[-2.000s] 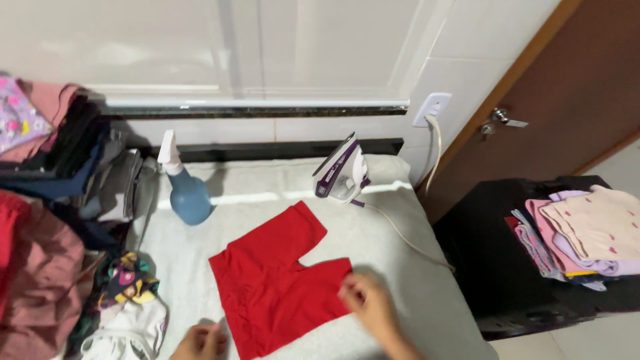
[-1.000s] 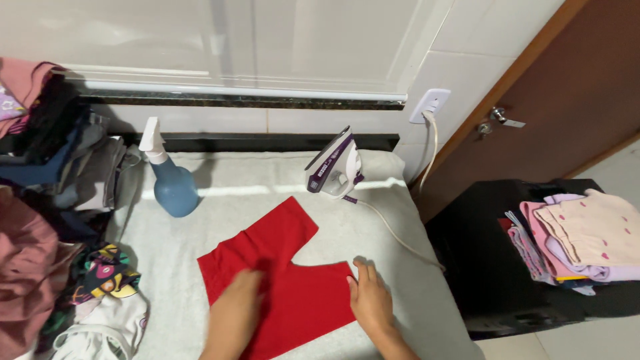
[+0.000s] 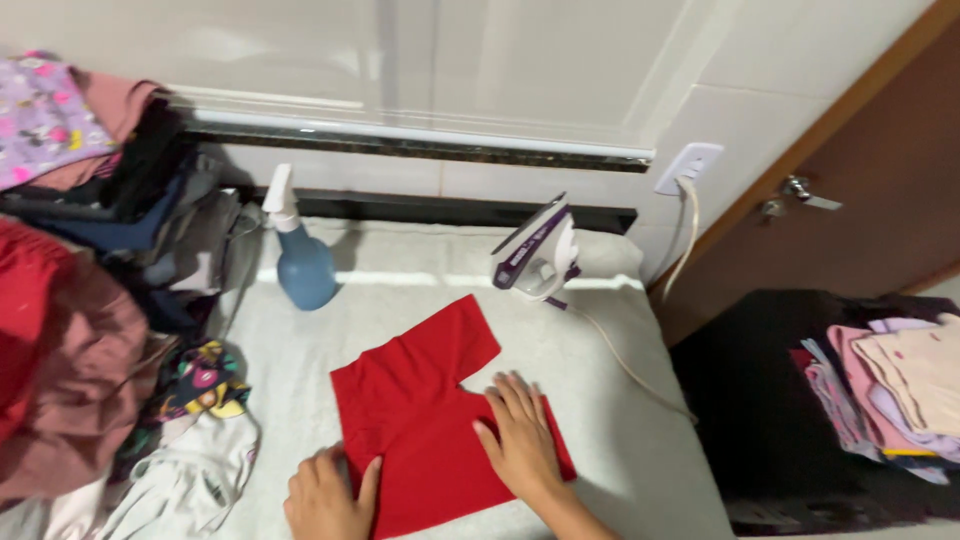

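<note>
A pair of red shorts (image 3: 427, 427) lies spread on a pale cloth-covered surface (image 3: 615, 450). My left hand (image 3: 330, 491) rests at the waistband's lower left edge, thumb on the red fabric and fingers spread. Flat on the right leg of the shorts lies my right hand (image 3: 519, 439), fingers apart. Neither hand grasps anything. Beyond the shorts a white and purple steam iron (image 3: 536, 255) stands upright on its heel, its cord running right. A blue spray bottle (image 3: 304, 262) with a white trigger head stands behind the shorts, to the left.
Piled clothes (image 3: 67, 360) and a stack of folded garments (image 3: 127, 202) crowd the left side. The iron's cord (image 3: 622, 356) trails over the right edge. A wall outlet (image 3: 690, 169) holds a plug. More folded clothes (image 3: 892, 382) sit on black furniture (image 3: 742, 405) near a brown door (image 3: 862, 165).
My left hand has moved left from over the shorts to their lower left edge. My right hand has shifted from the right leg's edge onto its fabric.
</note>
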